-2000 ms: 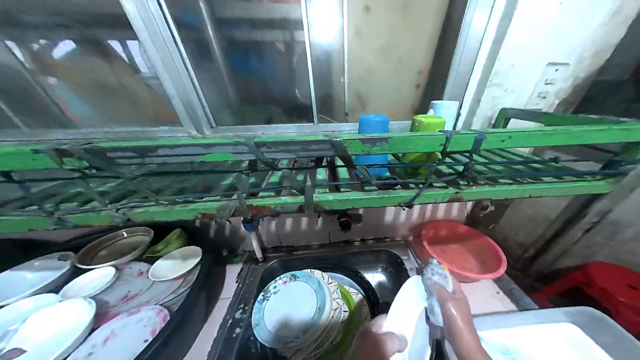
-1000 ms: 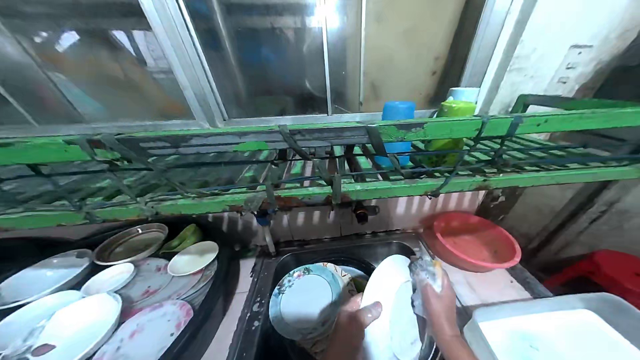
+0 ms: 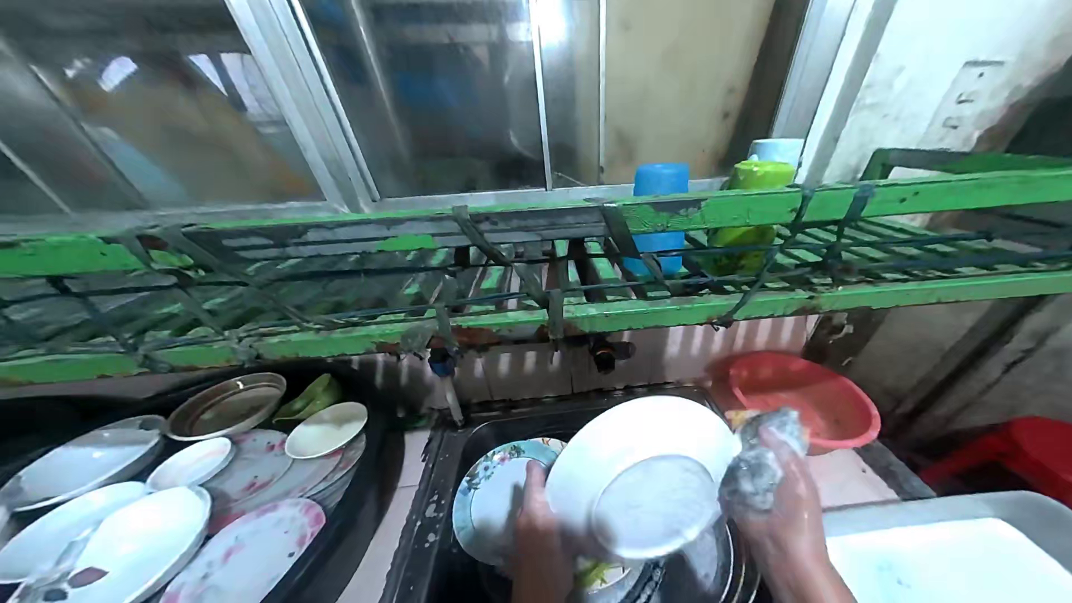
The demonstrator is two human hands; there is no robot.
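Note:
A white plate [image 3: 645, 477] is held over the sink [image 3: 419, 536] by my left hand [image 3: 538, 536], which grips its left edge with the thumb on top. My right hand [image 3: 783, 502] is closed around a soapy, greyish scrubbing pad [image 3: 758, 461] close to the plate's right rim. Behind and below the held plate, a plate with a floral blue-green border [image 3: 494, 502] rests in the sink, along with other dishes, partly hidden.
At left, a black tub [image 3: 368, 494] holds many plates and bowls. A red plastic basin [image 3: 804, 398] stands behind my right hand; a white-grey tray [image 3: 938, 502] is at lower right. Above runs a green rack [image 3: 586, 314] with a blue cup [image 3: 660, 218] and a green cup [image 3: 754, 218]. A tap [image 3: 448, 385] hangs beneath.
The held plate has turned so that its broad round face shows, where it was seen more edge-on before. The right hand still grips the scrubbing pad beside it.

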